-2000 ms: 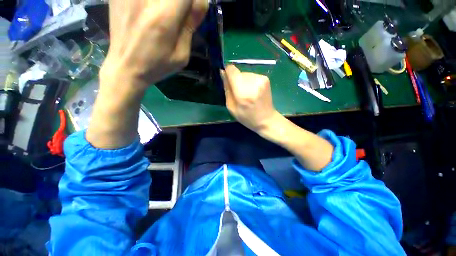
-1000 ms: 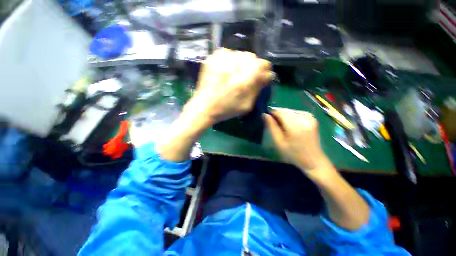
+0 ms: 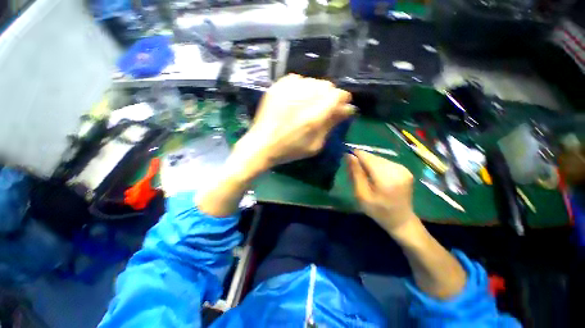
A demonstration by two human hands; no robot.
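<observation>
A dark flat panel, black and blurred (image 3: pixel 321 165), is held on edge above the green bench mat; its kind cannot be told. My left hand (image 3: pixel 296 118), bare, is closed over its upper part, with the knuckles towards me. My right hand (image 3: pixel 385 186), bare, is at the panel's right edge, thumb and fingers pinched together. Whether the right fingertips grip the panel or something small is hidden by blur. Much of the panel is covered by my left hand.
At the left are a red-orange clamp (image 3: pixel 142 186), a silver-grey cover (image 3: pixel 192 163) and a blue round object (image 3: pixel 146 56). At the right are a yellow-handled tool (image 3: pixel 423 150), a thin white tool (image 3: pixel 442 195) and a white bottle (image 3: pixel 521 150). Dark trays stand behind.
The view has swung left and up since two seconds ago, showing more of the bench's back. Both hands remain at the dark panel. In the last second, my right hand has moved slightly down.
</observation>
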